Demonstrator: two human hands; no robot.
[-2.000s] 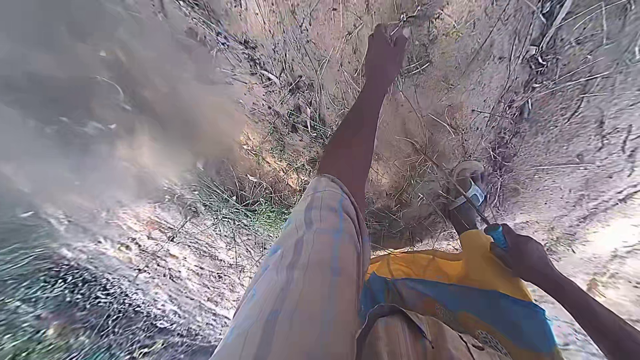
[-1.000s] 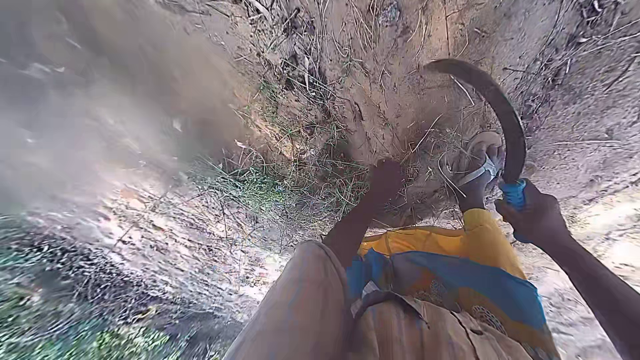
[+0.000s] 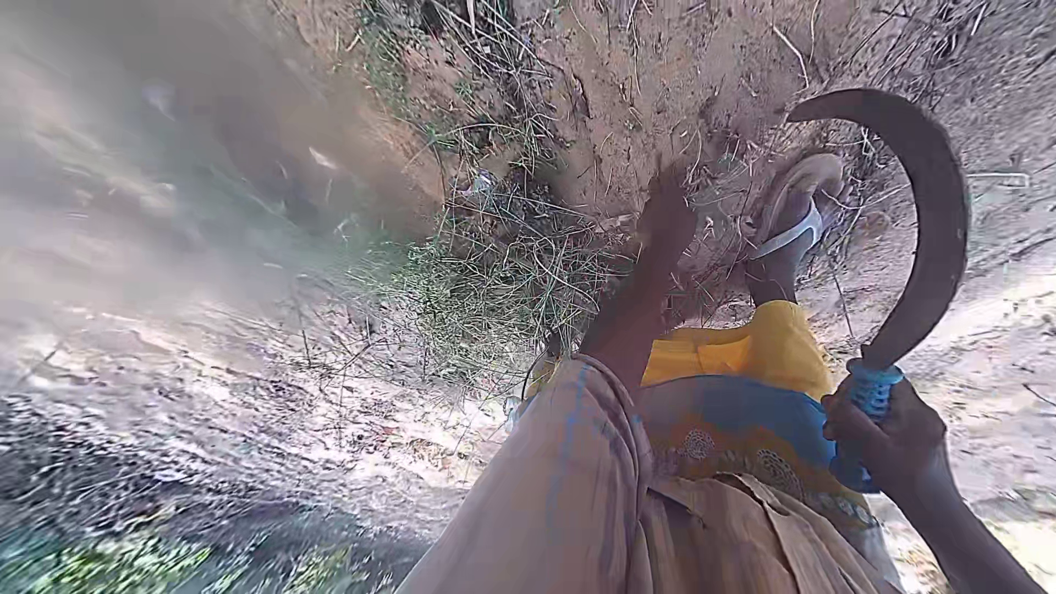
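Note:
My right hand (image 3: 887, 433) grips the blue handle (image 3: 873, 392) of a sickle at the lower right. The dark curved blade (image 3: 936, 206) rises from it and bends left, its tip above my sandalled foot. My left hand (image 3: 670, 206) reaches down near the ground, left of that foot and beside dry stems. It is dark and blurred, so whether its fingers hold anything cannot be told. Left of this hand lies a tangle of green and dry grass (image 3: 503, 280).
My foot in a sandal with a white strap (image 3: 796, 231) stands on dry soil. Yellow and blue patterned cloth (image 3: 726, 412) covers my legs. Dry twigs (image 3: 916, 49) lie at the upper right, and green plants (image 3: 107, 561) grow at the lower left. The upper left is blurred.
My left hand has come back from far out at the top to near my foot. The sickle blade, hardly visible at first, now stands raised and in plain view in my right hand.

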